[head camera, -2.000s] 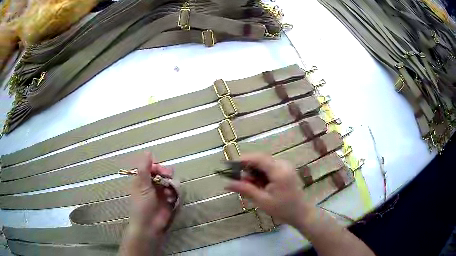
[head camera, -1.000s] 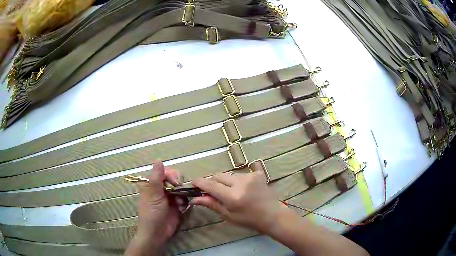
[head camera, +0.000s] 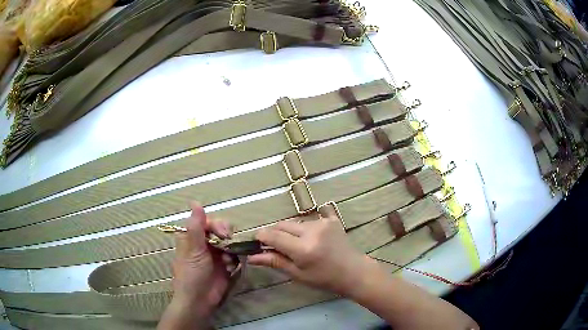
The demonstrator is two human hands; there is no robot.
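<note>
Several khaki webbing straps (head camera: 219,169) lie side by side, with gold slide adjusters (head camera: 294,166), dark brown bands (head camera: 383,139) and gold snap hooks at their right ends. My left hand (head camera: 201,261) holds the end of one strap, its gold snap hook (head camera: 171,228) sticking out to the left; the strap loops below the hand. My right hand (head camera: 309,252) holds the dark thread snips (head camera: 244,247), their blades at the strap end by my left fingers. The exact contact is partly hidden by the fingers.
A thick strap pile (head camera: 129,61) lies at the back left beside a yellow-filled plastic bag (head camera: 61,22). A second strap heap (head camera: 522,71) lies at the right table edge. Yellow tape (head camera: 469,242) runs under the hooks. A red cord (head camera: 445,280) trails from my right hand.
My right hand has come left from over the adjusters, bringing the snips to the strap end in my left hand. Over the last second both hands have hardly moved.
</note>
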